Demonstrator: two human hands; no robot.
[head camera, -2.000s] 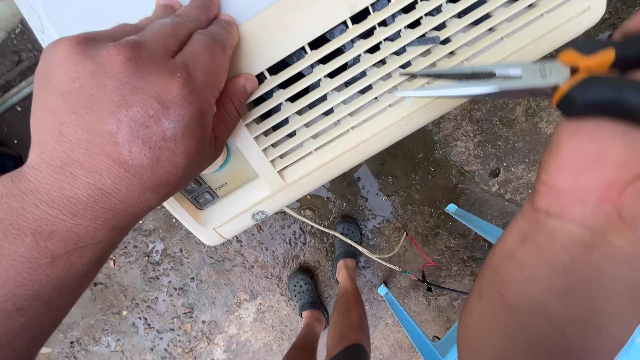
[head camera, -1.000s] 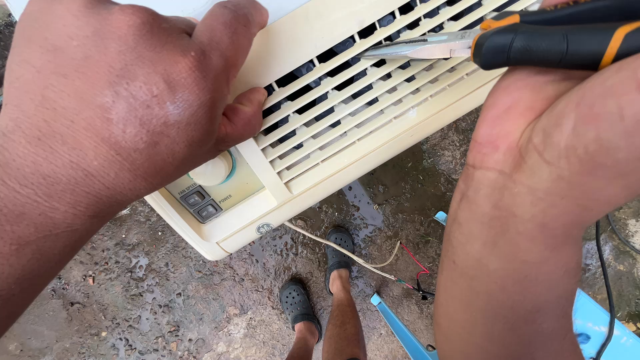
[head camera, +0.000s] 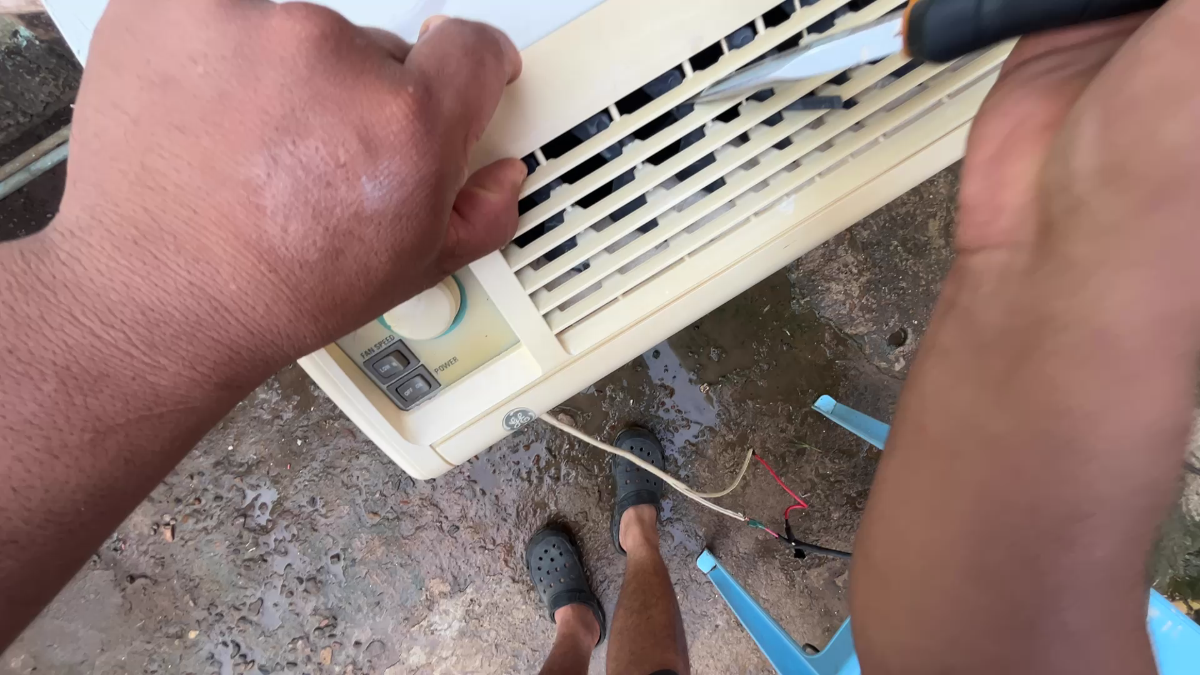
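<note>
A cream window air conditioner's front panel point(head camera: 647, 319) lies tilted across the upper view, with slatted louvers point(head camera: 647, 197), a round knob point(head camera: 427, 309) and two dark rocker switches point(head camera: 401, 375). My left hand point(head camera: 309, 159) rests over the panel's left part, thumb and fingertips at the edge of the louvers, holding the panel there. My right hand point(head camera: 1069, 122) is at the upper right, shut on long-nose pliers point(head camera: 923, 37) with black and orange handles. The metal jaws reach the upper slats; their tips are partly blurred. A small dark strip point(head camera: 814, 103) lies across the slats near the jaws.
Below the panel is wet, rough concrete ground point(head camera: 356, 562). A cream cord point(head camera: 647, 464) runs from the unit to spliced red and black wires point(head camera: 792, 525). Light blue plastic legs point(head camera: 764, 600) stand at lower right. My feet in dark clogs point(head camera: 562, 567) are beneath.
The pliers have moved from above the lower right slats to the upper slats, their jaws now nearer my left hand. My left hand stays on the panel.
</note>
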